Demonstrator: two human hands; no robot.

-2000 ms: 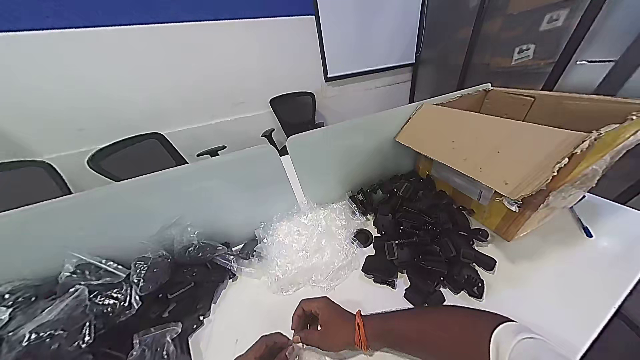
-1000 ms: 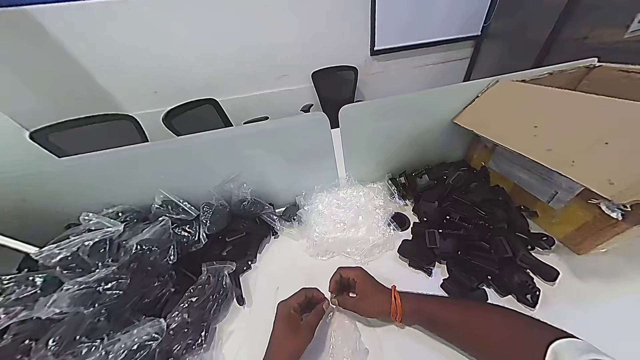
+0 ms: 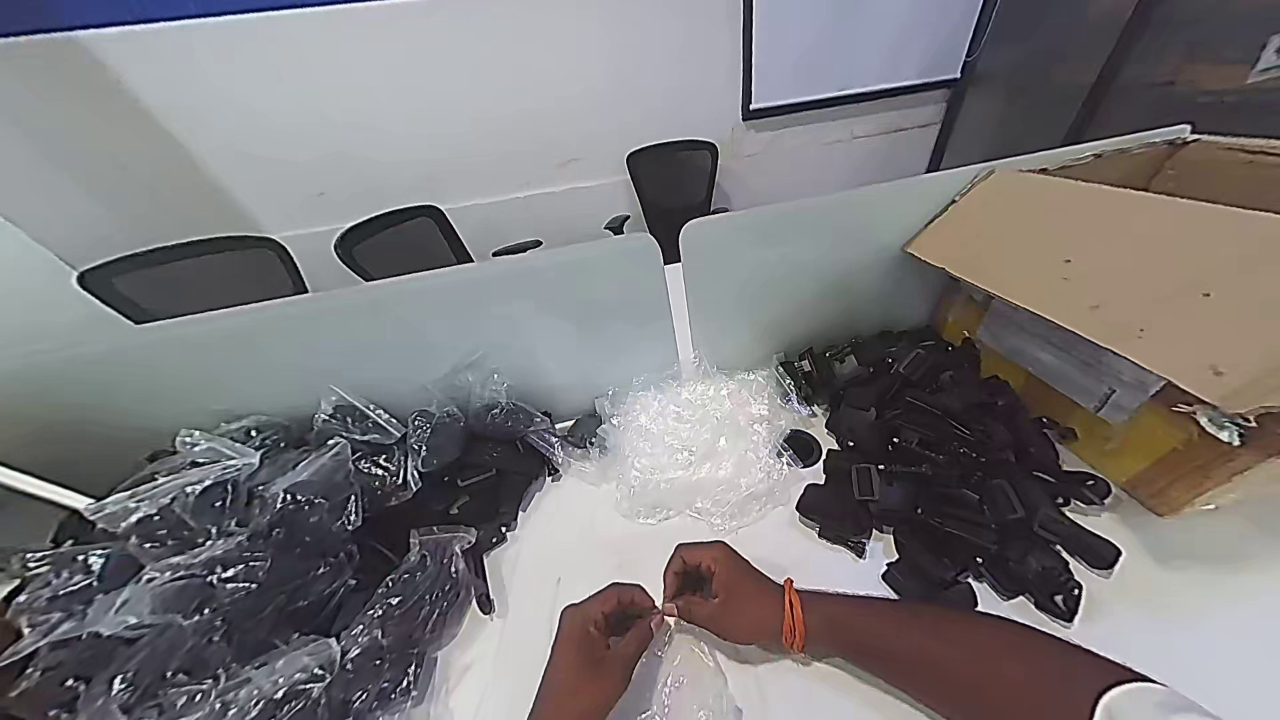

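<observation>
My left hand point(image 3: 605, 640) and my right hand point(image 3: 715, 595), the latter with an orange band at its wrist, meet at the lower middle of the head view. Their fingertips pinch the top edge of a clear plastic bag point(image 3: 685, 680), which hangs below them and runs out of the frame. Just beyond lies a heap of clear plastic bags point(image 3: 700, 450). Right of it is a pile of black plastic parts point(image 3: 950, 470). On the left, clear bags with black items inside point(image 3: 260, 570) form a large mound.
An open cardboard box point(image 3: 1110, 270) stands at the right on the white table point(image 3: 530, 620). A frosted partition point(image 3: 480, 330) runs along the table's back. Beyond it are several black chairs point(image 3: 400, 243) and a framed white board point(image 3: 860, 50) on the wall.
The view has swung, bringing more of the bagged mound into sight. My hands, low at the frame's edge at first, now show more fully, with the clear bag hanging from the fingertips.
</observation>
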